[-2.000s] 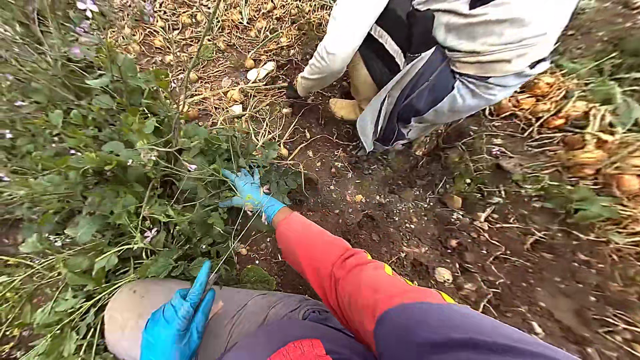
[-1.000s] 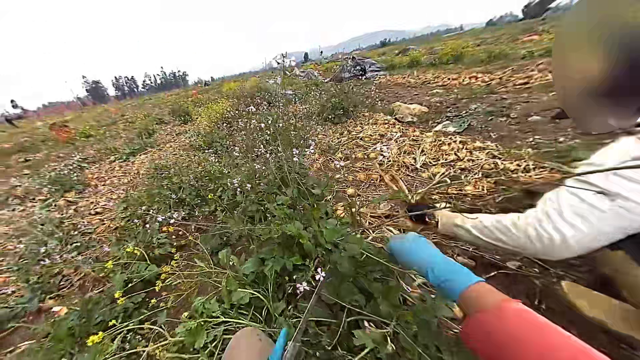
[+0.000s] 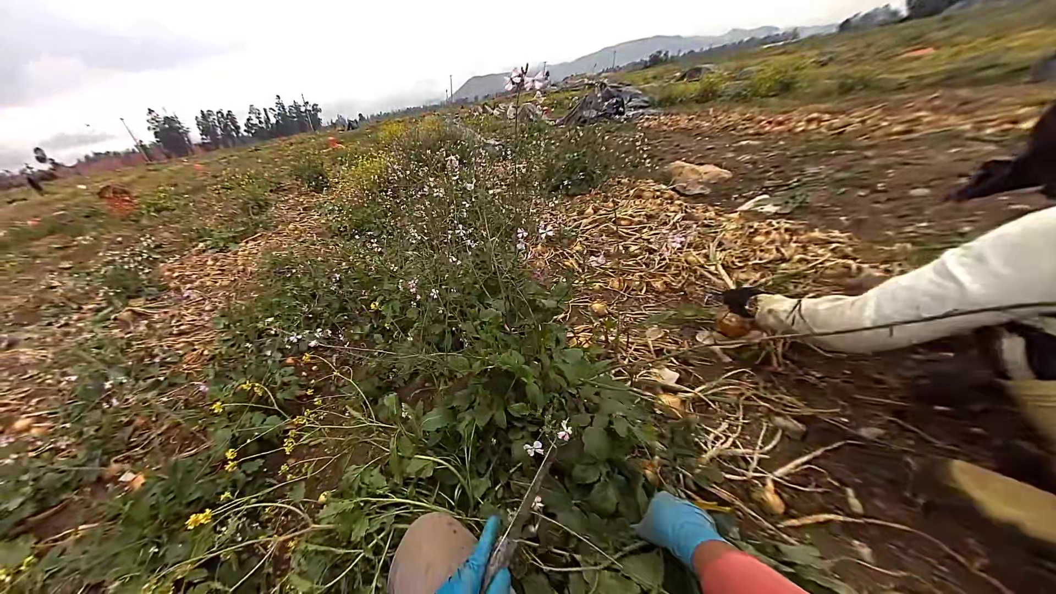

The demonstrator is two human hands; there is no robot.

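My left hand [image 3: 474, 569], in a blue glove, is at the bottom edge beside my knee [image 3: 429, 551]. It is closed around the lower end of a long, thin, greyish tool or blade [image 3: 521, 516] that points up into the weeds; its exact kind is unclear. My right hand [image 3: 681, 525], in a blue glove and red sleeve, reaches down among leafy green weeds [image 3: 602, 470]. Its fingers are hidden by leaves, so I cannot tell what it touches. White-pink flowers [image 3: 534, 448] stand just beyond the tool. Onions with dry stalks [image 3: 769, 499] lie right of my right hand.
At the right, a co-worker's white sleeve [image 3: 916, 305] and dark-gloved hand [image 3: 741, 300] reach to an onion [image 3: 733, 324]. Dried onion tops [image 3: 652, 239] cover the ground ahead. A pale rock [image 3: 697, 173] and a dark heap [image 3: 609, 103] lie farther off.
The view has swung up from the ground to the field. My right hand has moved lower in the view, into the leaves. The co-worker's hand is now at an onion.
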